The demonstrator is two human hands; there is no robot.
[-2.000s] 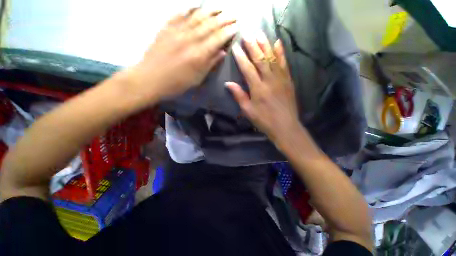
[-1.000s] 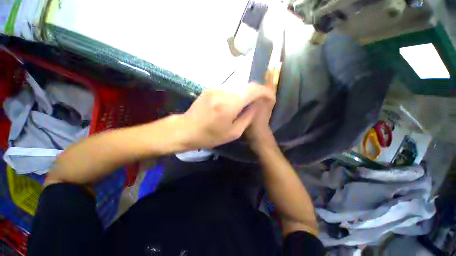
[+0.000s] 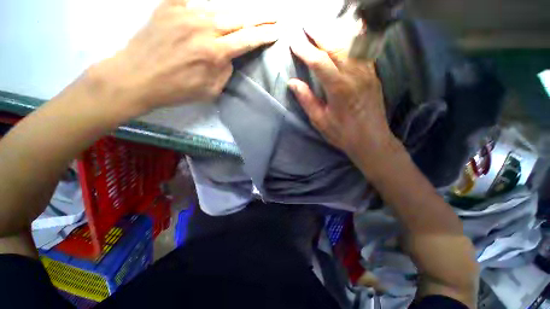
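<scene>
A grey garment panel (image 3: 313,172) lies over the pale sewing table (image 3: 36,60) and hangs over its green edge towards my lap. A lighter grey piece (image 3: 253,124) lies on it with a pointed end hanging down. My left hand (image 3: 181,54) is on the cloth at its upper left, fingers stretched right under the bright light. My right hand (image 3: 347,96) lies on the panel with fingers spread, pointing up. Glare washes out the fingertips and the cloth between them. Blurred dark machine parts (image 3: 377,12) are just above my right hand.
A red plastic basket (image 3: 120,181) is at lower left, above a blue basket (image 3: 135,247) with yellow lattice. Scissors with red and yellow handles (image 3: 481,162) lie at right, blurred. Loose grey cut pieces (image 3: 506,223) are heaped below them.
My hands were close together at the table edge; now they are apart and flat on the cloth, further up. The panel has been spread, and the lighter piece shows between my hands.
</scene>
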